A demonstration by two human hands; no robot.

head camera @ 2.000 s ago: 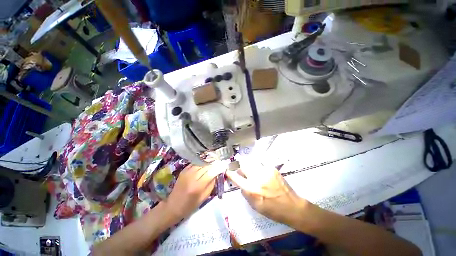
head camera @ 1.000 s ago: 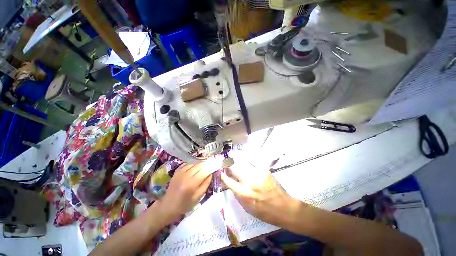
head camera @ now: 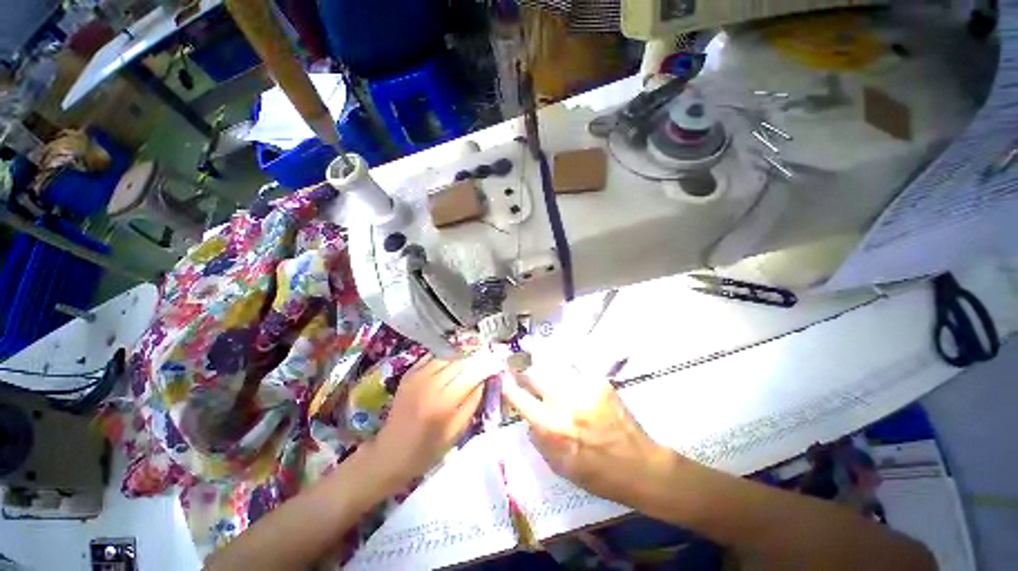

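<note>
The floral garment piece [head camera: 257, 368] lies heaped left of the needle area. A narrow fabric strip [head camera: 493, 404] runs between my hands, and its end hangs toward the table's front edge. My left hand [head camera: 430, 407] holds cloth at the left of the strip. My right hand [head camera: 586, 429] is just right of it, fingertips at the strip below the presser foot area. Glare and my fingers hide the needle and the exact grip. The white sewing machine head [head camera: 659, 240] spans above my hands.
Thread snips [head camera: 746, 291] lie on the table below the machine arm. Black scissors [head camera: 962, 321] lie at the far right beside a printed paper sheet [head camera: 938, 201]. A second machine [head camera: 54, 457] stands at left. A blue stool [head camera: 424, 106] and blue bin [head camera: 296, 156] are behind the table.
The camera view has shifted slightly. Both hands stay close to the needle area with small finger movements. The visible strip between them has changed shape slightly.
</note>
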